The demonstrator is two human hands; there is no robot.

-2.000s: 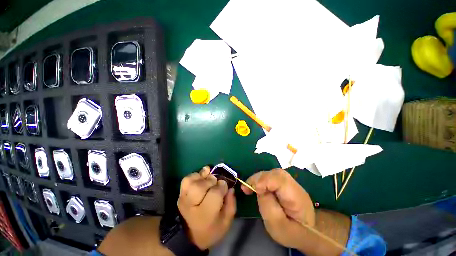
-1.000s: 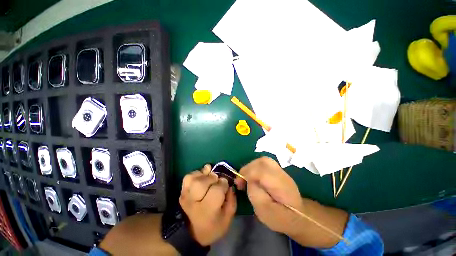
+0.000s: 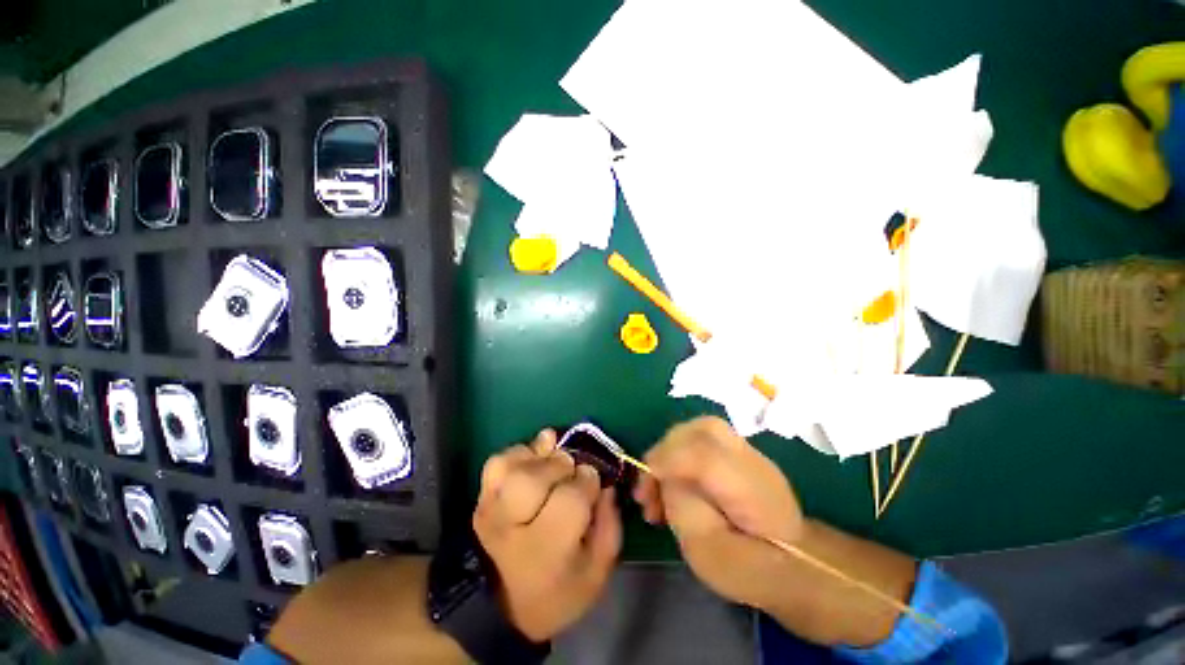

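My left hand point(image 3: 546, 533) grips a small watch body point(image 3: 597, 448) with a dark glossy face and a silver rim, just above the green bench. The fingers hide most of it. My right hand point(image 3: 721, 513) holds a thin bamboo stick point(image 3: 832, 573) like a pen. The stick's tip is at the upper right rim of the watch body; whether it touches cannot be told. The stick's rear end runs back over my right wrist.
A black slotted foam tray point(image 3: 435, 312) with many watch bodies is at left. White wipes point(image 3: 767, 156) lie ahead, with spare sticks point(image 3: 903, 455), an orange stick point(image 3: 659, 298) and yellow bits point(image 3: 638, 334). A brown ribbed block point(image 3: 1115, 322) and a yellow object point(image 3: 1115, 156) are at right.
My right hand and the stick have shifted slightly beside the watch body, with the stick's angle changing a little. The tray and wipes appear slightly further right as the view moved.
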